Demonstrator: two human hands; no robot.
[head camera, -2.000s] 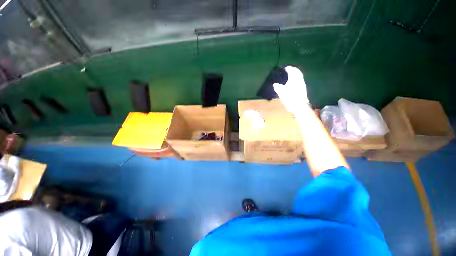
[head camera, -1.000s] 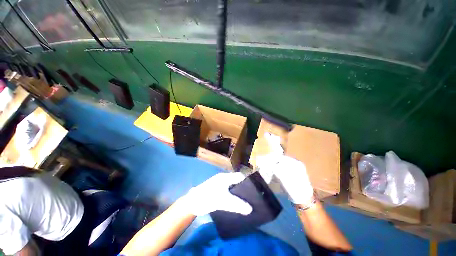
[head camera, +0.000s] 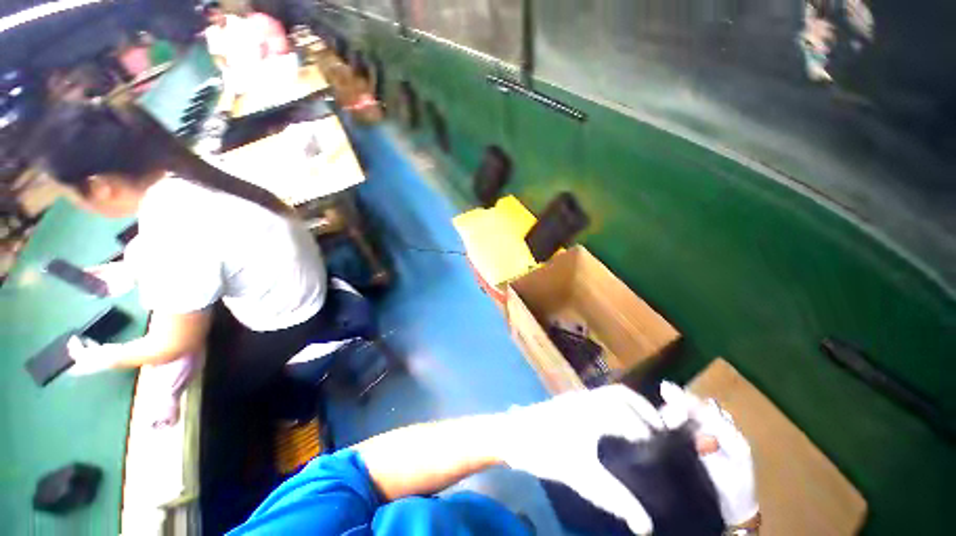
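A black box unit (head camera: 666, 476) is at the lower right, blurred, close to my body. My left hand (head camera: 577, 440), in a white glove, grips it from the left side. My right hand (head camera: 731, 461), also in a white glove, is at its upper right side with the fingers against it. The hands hide part of the unit, and its lower end is near the picture's edge.
An open carton (head camera: 587, 314) holds small dark pieces. A yellow ribbed tray (head camera: 501, 241) lies beside it. More black units (head camera: 557, 225) stand along the green belt. A flat brown carton (head camera: 781, 450) is at right. A seated co-worker (head camera: 225, 241) handles black units at the left belt.
The view has swung left, bringing the co-worker and left belt into sight. The unit stays between my hands, now further right in the picture, and my right hand has come onto it.
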